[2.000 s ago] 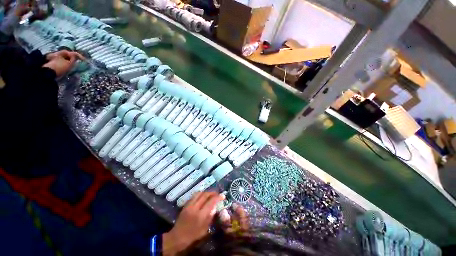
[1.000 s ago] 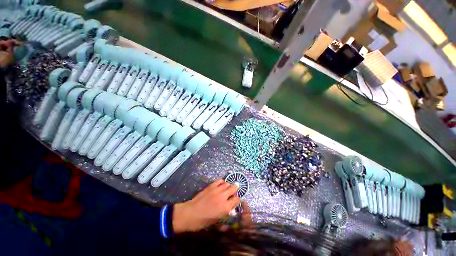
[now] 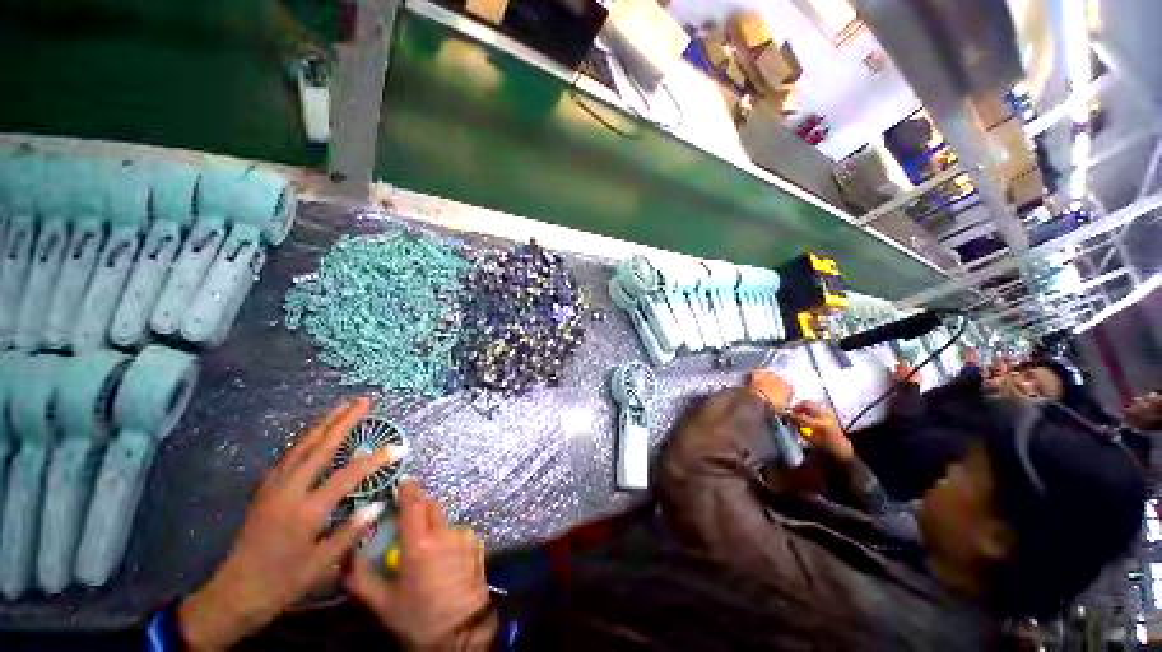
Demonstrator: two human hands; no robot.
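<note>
A mini fan with a dark round spoked grille (image 3: 371, 456) and pale centre lies under the fingers of my left hand (image 3: 283, 525). The fingers spread across the grille's left side and edge, holding it; the fan's lower part is mostly hidden by both hands. My right hand (image 3: 431, 573) is just right of and below the grille, closed around a small pale item with a yellow part (image 3: 391, 557). I cannot tell what that item is. A mint pile of small parts (image 3: 382, 306) and a dark, metallic pile (image 3: 520, 318) lie beyond.
Two rows of mint fans (image 3: 121, 439) stand left. One fan (image 3: 631, 427) lies right, before a smaller fan batch (image 3: 701, 306) and a yellow-and-black object (image 3: 812, 296). A neighbouring worker in a brown jacket (image 3: 726, 478) sits close right. A post (image 3: 365, 96) stands by the green conveyor (image 3: 510, 140).
The view has swung right, bringing the neighbouring workers into sight. My left fingers are spread over the grille instead of pinching its edge, and my right hand shows clearly beside it.
</note>
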